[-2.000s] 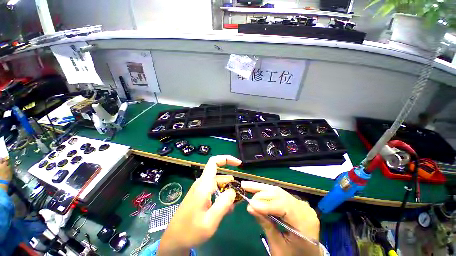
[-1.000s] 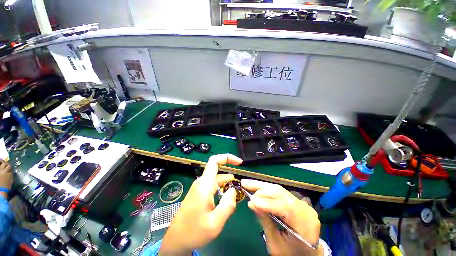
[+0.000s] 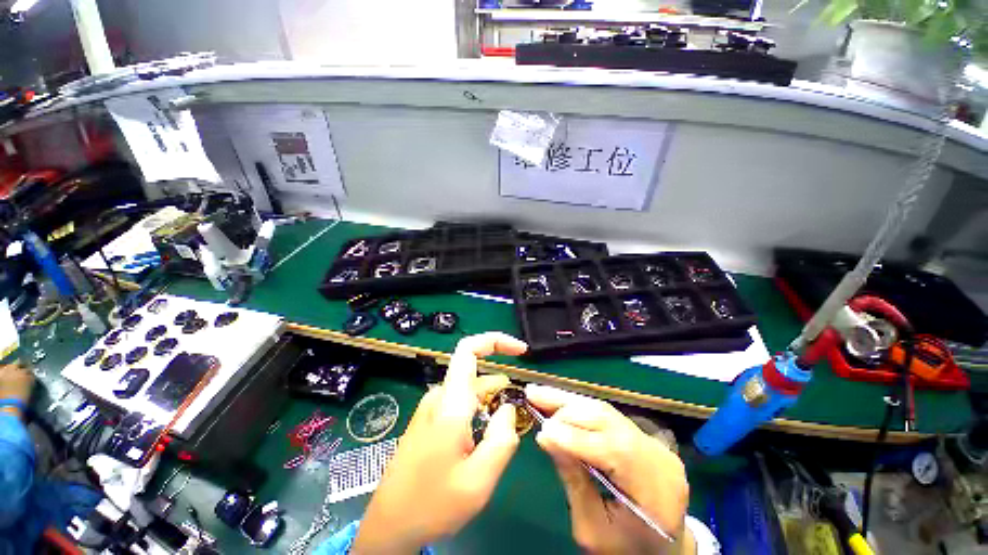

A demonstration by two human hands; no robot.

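The small round watch case (image 3: 522,416), dark with gold inside, is held in the fingertips of my left hand (image 3: 439,461), above the green mat. My right hand (image 3: 618,461) holds thin silver tweezers (image 3: 628,503) like a pen, with the tip end at the case. My fingers hide much of the case and the tweezers' tip, so the exact contact cannot be told.
Black compartment trays (image 3: 634,345) with watch units stand on the raised green shelf (image 3: 455,349). A clear round dish (image 3: 373,417), a dotted perforated plate (image 3: 361,470) and red wires (image 3: 313,439) lie left of my hands. A blue air-line tool (image 3: 748,410) hangs right. Another person's hand (image 3: 14,382) shows far left.
My hands stay at the same place with small finger shifts. More of the gold case shows between my fingertips now. The other person's hand at far left has shifted slightly.
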